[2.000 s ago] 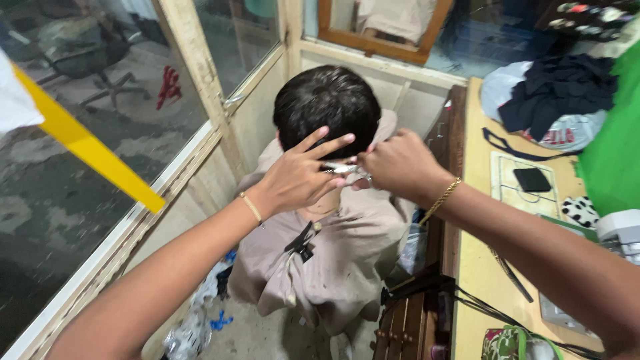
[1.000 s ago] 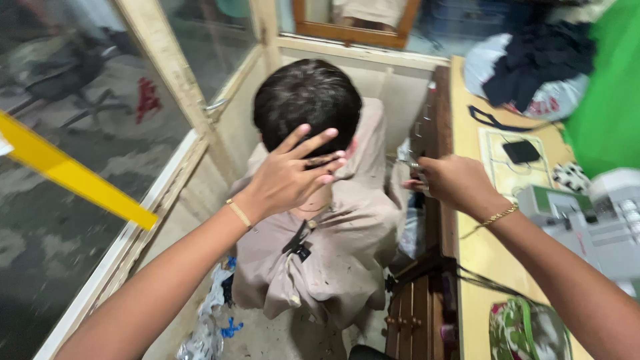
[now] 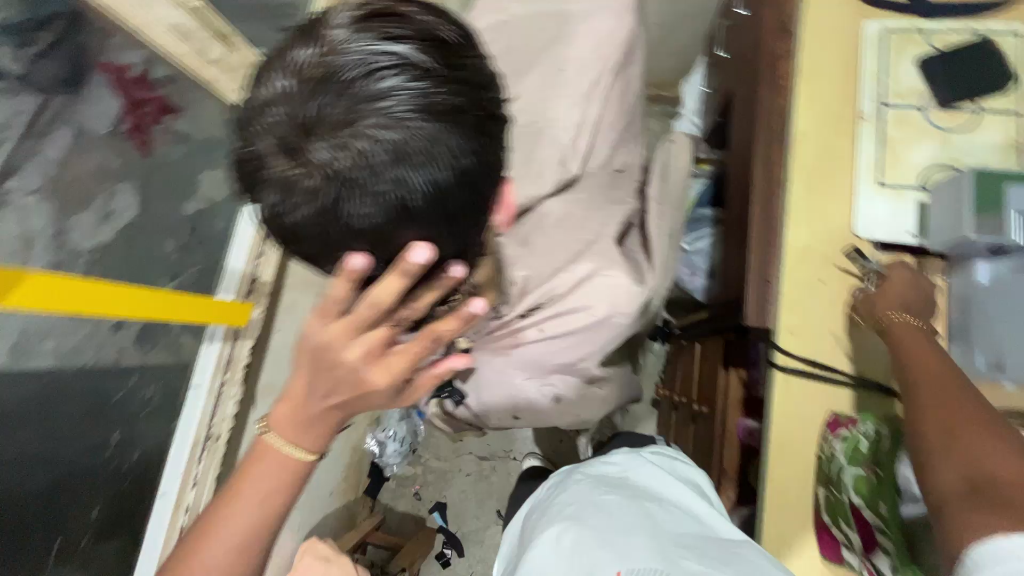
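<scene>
A seated person's dark-haired head [image 3: 372, 128] is seen from above and behind, with a beige cape [image 3: 560, 240] draped over the body. My left hand [image 3: 372, 344], fingers spread, lies at the back of the head near the nape; a dark thing partly hidden behind its fingers is too blurred to name. Out to the right, my right hand [image 3: 894, 296] is over the yellow table, its fingers closed around a small metal tool [image 3: 864, 266], which is blurred. Bracelets circle both wrists.
The yellow tabletop [image 3: 816, 160] carries a black flat object [image 3: 966, 72], a grey machine [image 3: 976, 212] and patterned green cloth [image 3: 856, 488]. Black cables [image 3: 832, 372] cross its edge. A wooden stool [image 3: 392, 544] stands low, near scraps on the floor. A yellow strip [image 3: 120, 298] juts in from the left.
My right hand has moved from beside the head, where both hands were together, out over the table on the right. My left hand stays at the head. The view has shifted.
</scene>
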